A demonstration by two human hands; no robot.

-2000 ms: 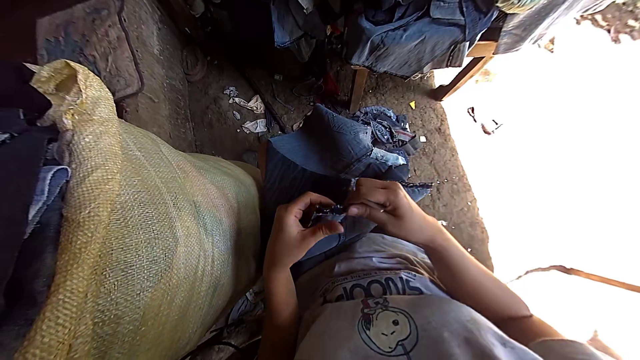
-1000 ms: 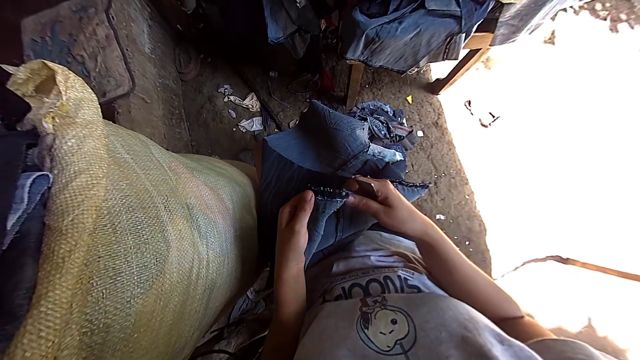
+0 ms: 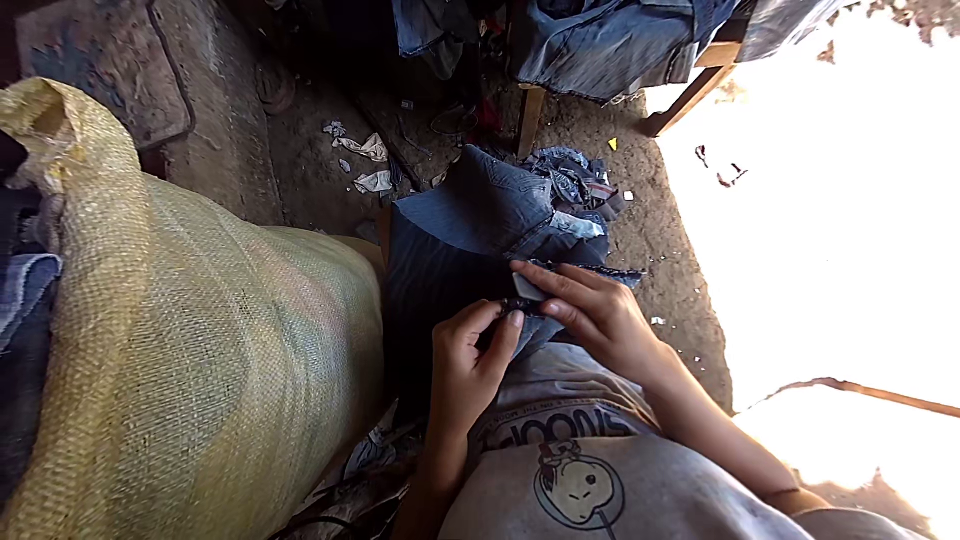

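Observation:
Blue denim cloth (image 3: 480, 202) lies across my lap, with a dark frayed seam edge (image 3: 517, 306) raised between my hands. My left hand (image 3: 472, 352) pinches that edge between thumb and index finger. Just right of it, my right hand (image 3: 600, 311) holds a small flat grey blade-like piece (image 3: 529, 288) under its fingers, its thumb against the seam. Whether the blade touches the stitching cannot be told. Another frayed denim edge (image 3: 626, 275) sticks out beyond my right hand.
A large woven yellow sack (image 3: 225, 337) fills the left side. Denim pieces (image 3: 615, 52) hang over a wooden-legged table (image 3: 694, 97) at the top. Beyond my lap, denim scraps (image 3: 574, 176) lie on the dirt floor, and pale scraps (image 3: 367, 148) lie farther left.
The left hand was lower beside the stretched seam one second ago; now its thumb and finger pinch the edge. The right hand's fingers have extended over the flat piece.

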